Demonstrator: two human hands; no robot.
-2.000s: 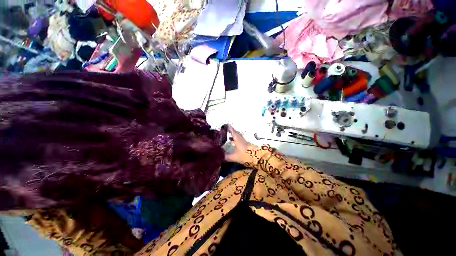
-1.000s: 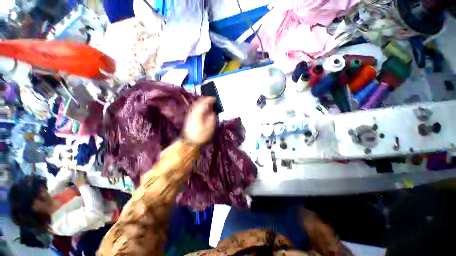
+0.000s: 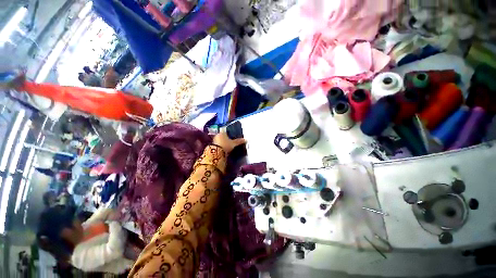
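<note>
My left hand (image 3: pixel 230 142) reaches from the lower left in a tan patterned sleeve. It is closed over a black mobile phone (image 3: pixel 234 130) at the left end of the white machine table; dark parts show above and below the fingers. The maroon floral fabric (image 3: pixel 163 157) lies bunched at the table's left edge, on both sides of my left forearm, and hangs down in front. My right hand is out of the picture.
The white sewing machine (image 3: pixel 348 206) fills the lower right. Several coloured thread spools (image 3: pixel 387 86) lie behind it. Pink fabric (image 3: pixel 337 62) is heaped at the back. An orange-red cloth (image 3: pixel 103 102) is at the left. A person (image 3: pixel 98 241) sits at the lower left.
The maroon fabric has gone from a wide spread at the left to a bunch at the table edge. My left hand has moved onto the phone. My right hand has left the view.
</note>
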